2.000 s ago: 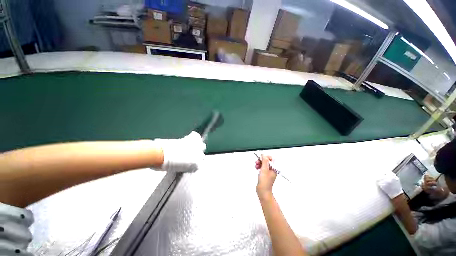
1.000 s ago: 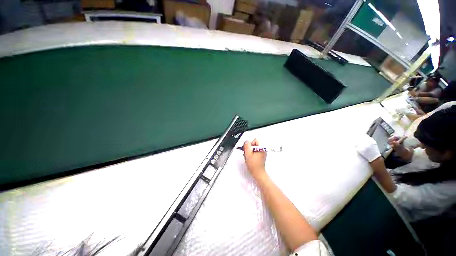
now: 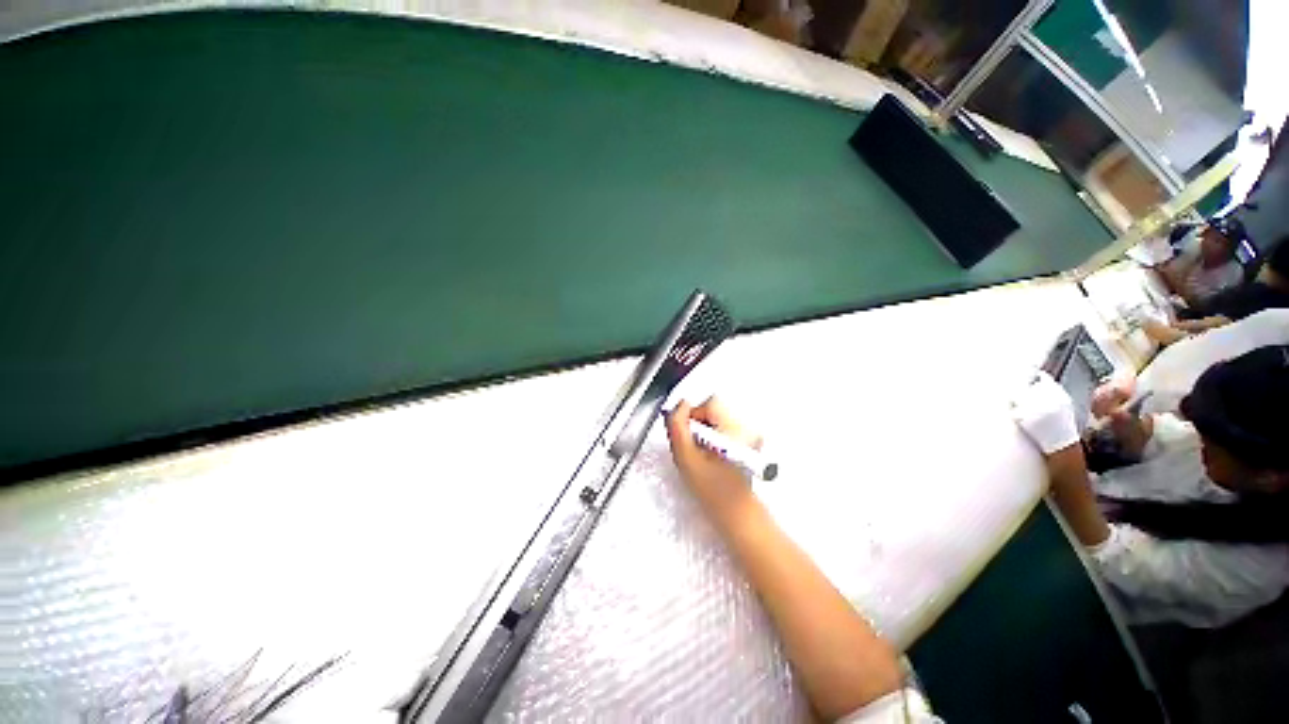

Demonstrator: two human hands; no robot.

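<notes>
A long, narrow metal housing [image 3: 566,516] lies slantwise on the bubble wrap, its far end with a perforated grille at the edge of the green belt. My bare right hand [image 3: 707,450] holds a white paint marker [image 3: 735,451], its tip at the housing's right side near the far end. The tip is too small to see clearly. My left hand is not clearly in view; only a small pale patch shows at the housing's near end by the bottom edge.
The bench [image 3: 905,410] is covered in bubble wrap [image 3: 650,622]. Beyond it runs the green conveyor belt [image 3: 424,212] with a dark housing [image 3: 933,181] on it. Thin dark strands [image 3: 233,700] lie at the lower left. A person [image 3: 1202,467] works on another housing at the right.
The marker has come to the housing's side and now points its back end down to the right. The gloved left hand, seen two seconds ago, has left the housing's far end. The view has tilted down.
</notes>
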